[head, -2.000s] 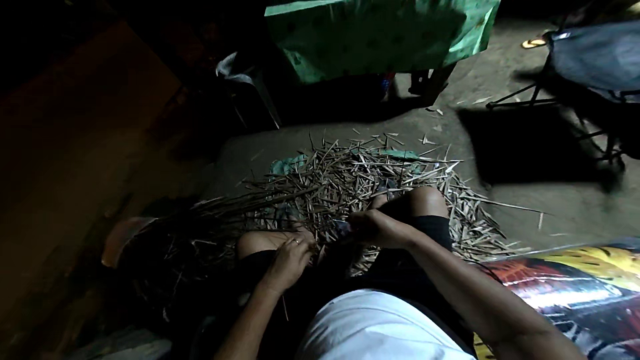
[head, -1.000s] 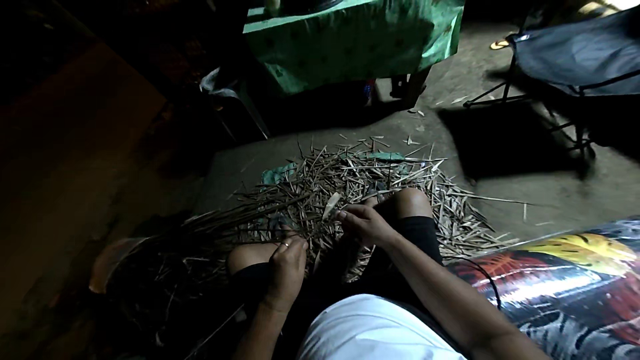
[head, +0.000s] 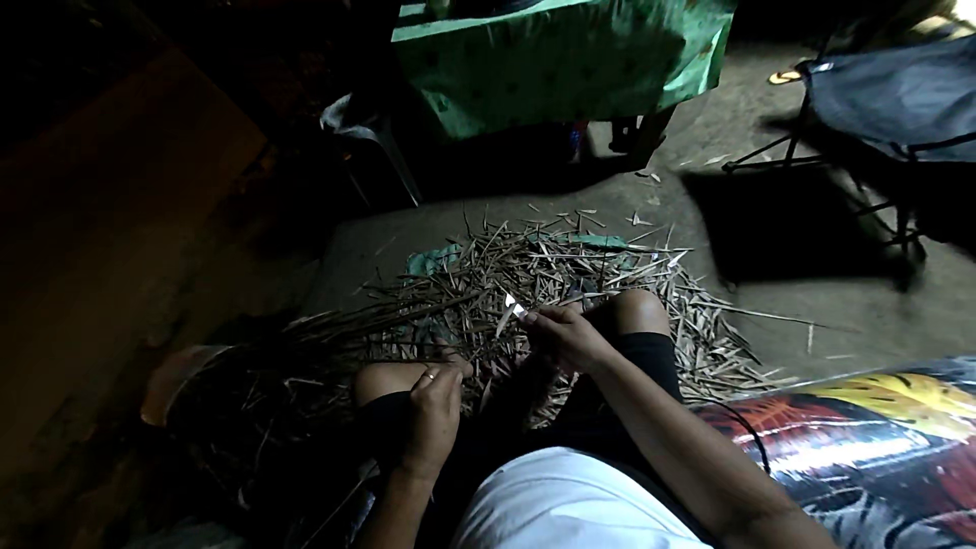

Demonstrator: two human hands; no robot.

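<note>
My right hand is closed on a small knife, whose bright blade points up and left over a heap of dry plant strips. Lower and to the left, my left hand is near my left knee, with a ring on one finger and its fingers curled together. Whether a thin strip is pinched in it cannot be made out. A bundle of long dry stalks extends leftward from the heap. Pieces of green material show among the strips.
Ahead stands a table with a green cloth. A plastic chair is left of it, a dark folding chair at right. A shiny patterned surface lies beside my right arm. A round container's rim shows at left, in shadow.
The knife blade in my right hand shows brightly now, away from my left hand. Two seconds ago both hands were higher in view, in front of my knees.
</note>
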